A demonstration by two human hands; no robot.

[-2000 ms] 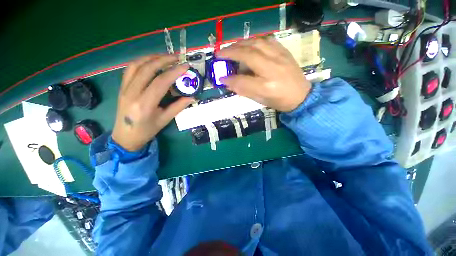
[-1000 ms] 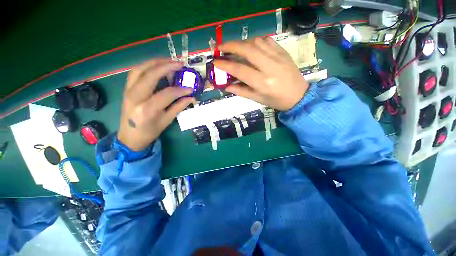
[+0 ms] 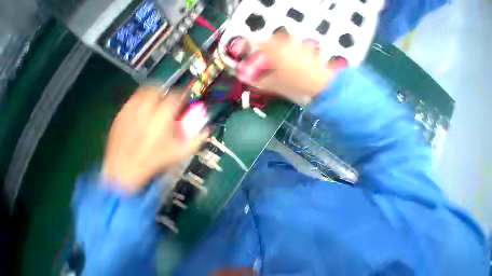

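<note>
The frame is strongly blurred. My left hand is shut on a round watch body with a pink-white glowing face, held above the bench left of the wires. My right hand is over the near left part of the white blister tray. Its fingers are around a pink-lit watch body; whether it is lifted or touches the tray is blurred. Another pink-red watch body sits at the tray's left edge, beside my right fingertips.
A power supply with blue-white digits stands at the upper left. Red, black and yellow wires run between it and the tray. Black taped modules lie below my left hand. Clear plastic trays are below the bench edge. A blue sleeve shows at the upper right.
The view has turned right towards the tray and power supply. Both hands have left the cream fixture, each with a lit watch body; my right hand has reached the tray.
</note>
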